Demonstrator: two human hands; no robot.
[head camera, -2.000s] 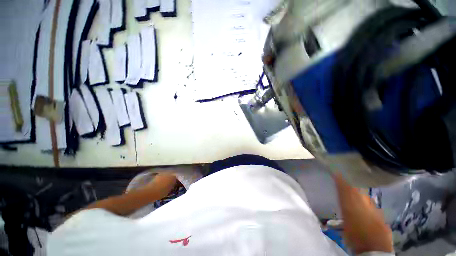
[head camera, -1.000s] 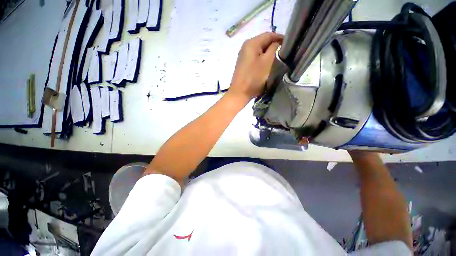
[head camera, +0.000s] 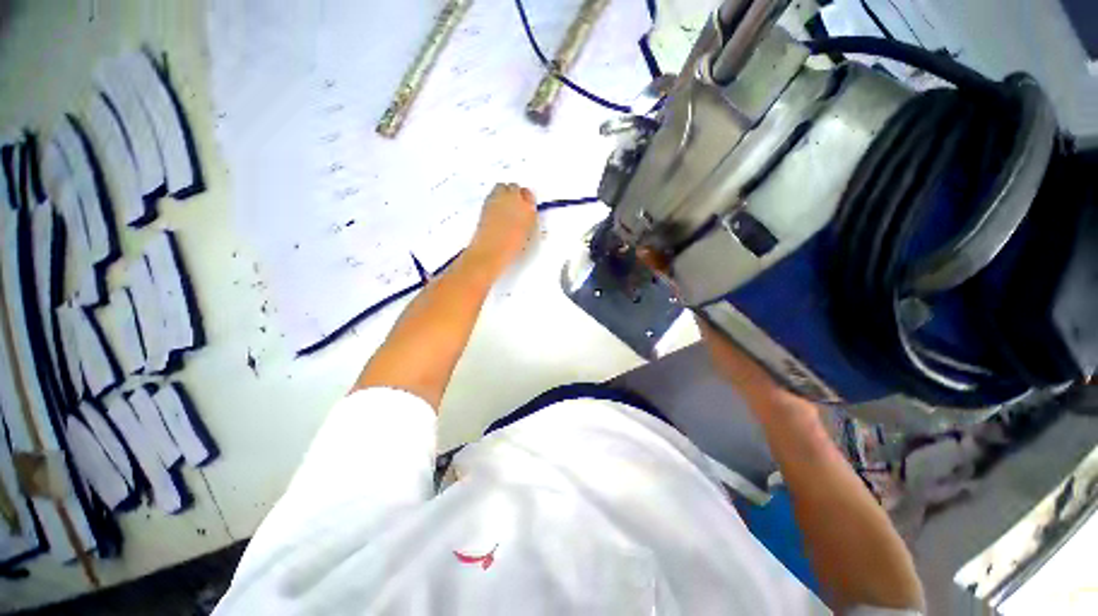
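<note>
The straight-knife cutting machine (head camera: 771, 229) is at the right, with a silver and blue motor and black cable coils. Its flat grey base plate (head camera: 626, 301) shows at the table's front edge. The white paper marker (head camera: 361, 193) lies on the fabric lay, whose dark edge (head camera: 373, 309) faces me. My left hand (head camera: 507, 221) rests at that edge, left of the machine, fingers bunched; whether it pinches the fabric I cannot tell. My right forearm reaches up under the motor; the right hand is hidden behind it.
Two mottled weights (head camera: 424, 66) lie on the marker. A thin black cable (head camera: 556, 70) crosses one. Cut pieces (head camera: 154, 307) with dark edges lie in groups at the left, beside a long brown stick (head camera: 27, 397) with a small block. Scraps lie on the floor at the right.
My left hand has left the machine's front and moved left to the fabric edge. The machine is turned, showing more base plate. The view has shifted and rotated; both weights now show.
</note>
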